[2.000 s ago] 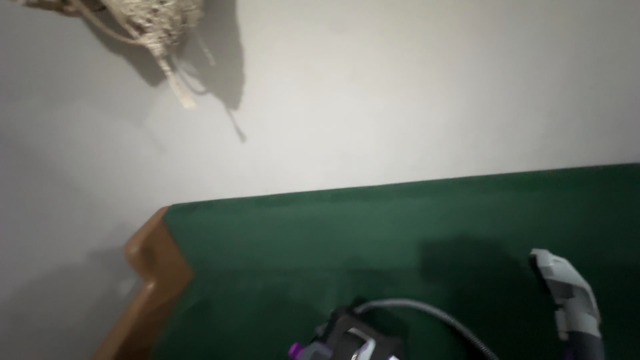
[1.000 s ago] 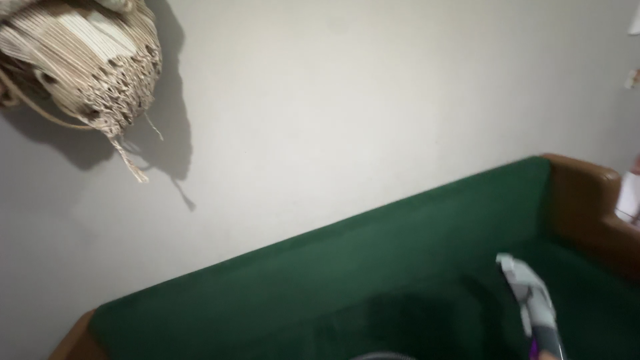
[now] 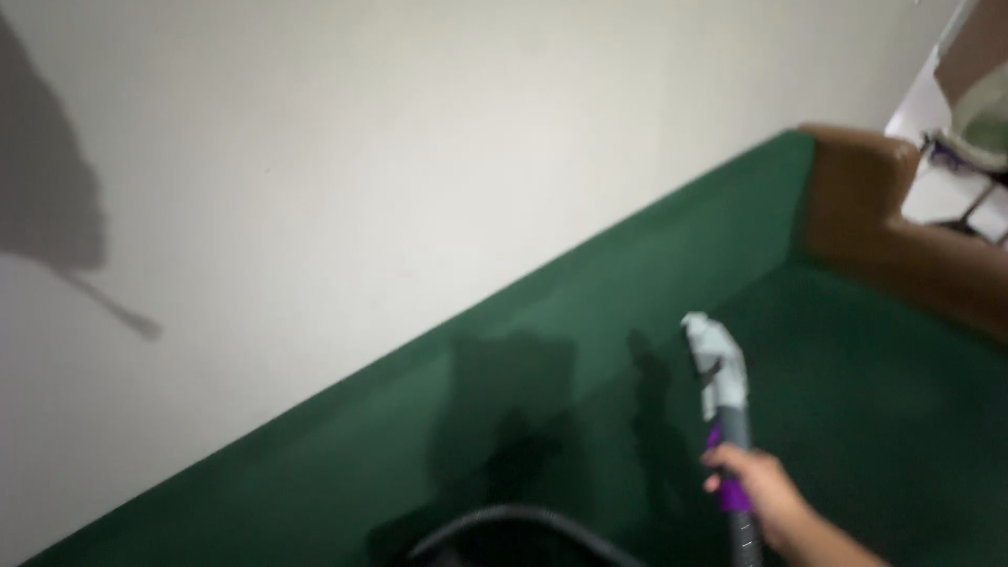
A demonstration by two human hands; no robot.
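My right hand (image 3: 752, 480) is closed around the purple and grey handle of a vacuum or upholstery cleaner nozzle (image 3: 720, 362), low in the right half of the head view. The nozzle's pale head points up and touches or hovers over the green upholstered sofa (image 3: 622, 260), near the fold between backrest and seat; contact cannot be told. A grey flexible hose (image 3: 512, 512) arcs across the bottom centre. My left hand is out of view.
A brown armrest (image 3: 854, 189) closes the sofa's right end. Behind the backrest rises a pale wall (image 3: 441, 142), with a hanging's shadow at the left. Blurred objects show beyond the armrest.
The view has shifted right along the sofa. My right hand and forearm have come into view on the handle. The woven hanging and the black and purple device seen earlier are out of view.
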